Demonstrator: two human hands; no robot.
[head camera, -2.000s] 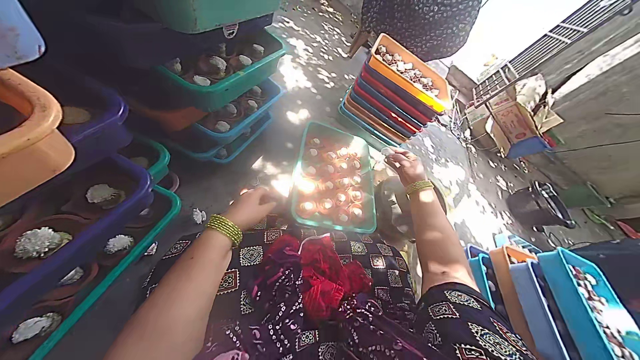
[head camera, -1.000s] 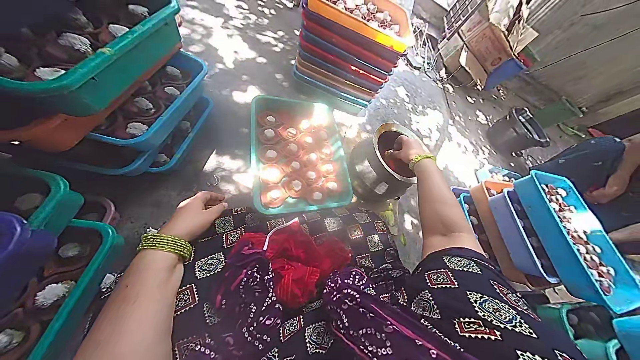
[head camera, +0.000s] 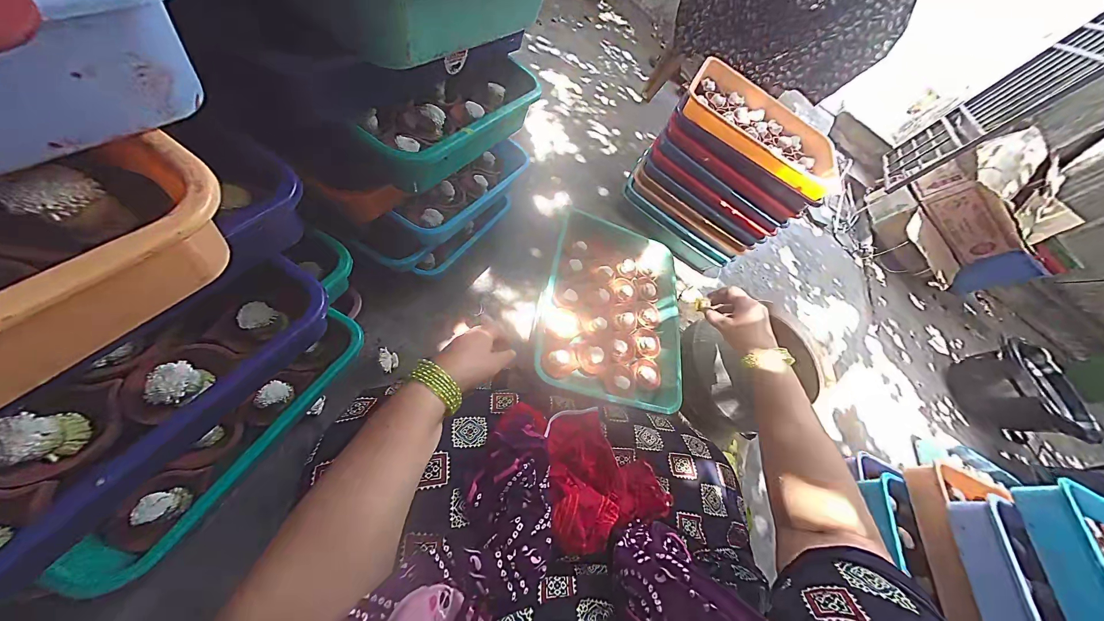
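Observation:
In front of my lap a green plastic tray (head camera: 675, 345) holds several small clay cups, many topped with a white flower bud. To its right, my right hand (head camera: 740, 319) pinches a small white and yellowish flower (head camera: 694, 302) between thumb and fingers. It is above the rim of a round metal pot (head camera: 798, 345), whose inside is mostly hidden by my wrist and arm. My left hand (head camera: 474, 354) hovers left of the tray's near corner, fingers loosely curled; glare blurs its fingertips, and I cannot tell if they hold anything.
Stacked trays of cups and white flowers fill the left, with a green tray (head camera: 517, 103) and an orange tray (head camera: 190, 233) among them. Another stack, topped by an orange tray (head camera: 815, 185), stands ahead right. Blue trays (head camera: 1044, 535) are at lower right. A cardboard box (head camera: 966, 216) lies beyond.
My right hand was down in the metal pot one second ago; now it is out, beside the tray, with a flower in its fingers. The view has swung left.

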